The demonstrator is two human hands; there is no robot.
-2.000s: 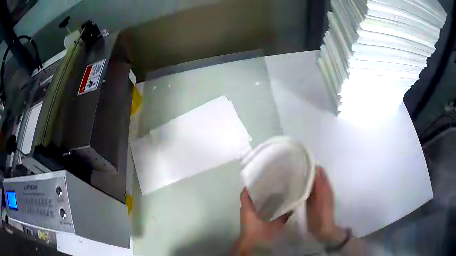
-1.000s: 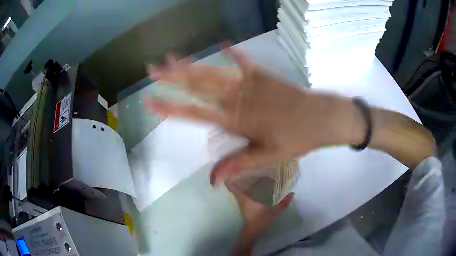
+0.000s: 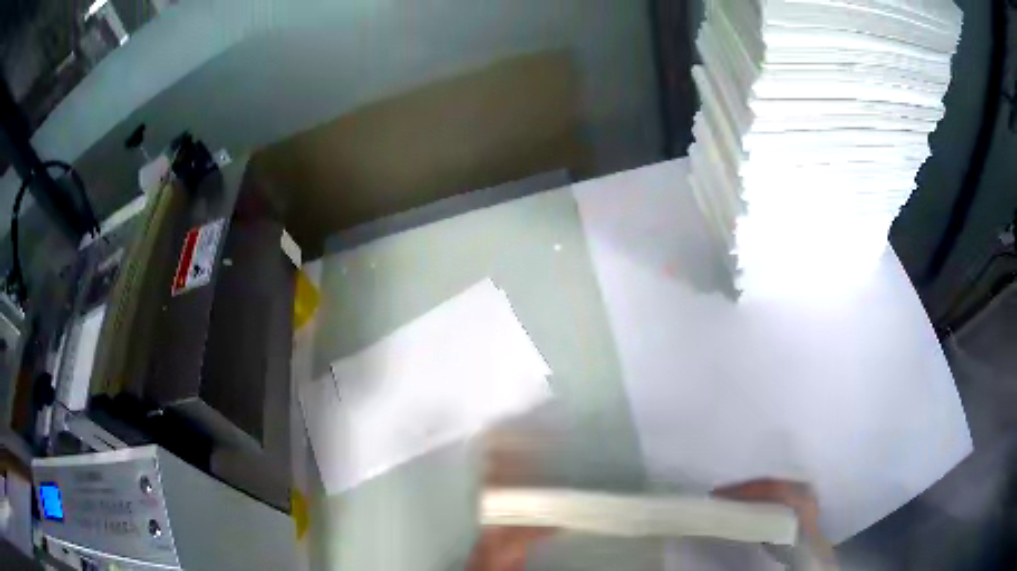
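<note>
My left hand [image 3: 511, 507] is blurred and grips the left end of a thick bundle of cut white sheets [image 3: 636, 514]. My right hand [image 3: 790, 502] holds the bundle's right end. The bundle is held edge-on, level, at the bottom of the view, above the bench's near part. Loose cut sheets [image 3: 429, 390] lie slightly overlapped on the pale green mat [image 3: 446, 251], left of the bundle. Both hands are partly hidden by the bundle or cut off below.
The dark sheet-cutting machine [image 3: 229, 335] stands at the left, with its control box [image 3: 106, 502] in front. A tall sheet stack [image 3: 831, 156] stands at the back right on the white bench top [image 3: 769, 379].
My right hand has come down from over the mat, and both hands now hold the bundle edge-on. The sheet seen coming out of the machine now lies with the loose sheets or is out of sight.
</note>
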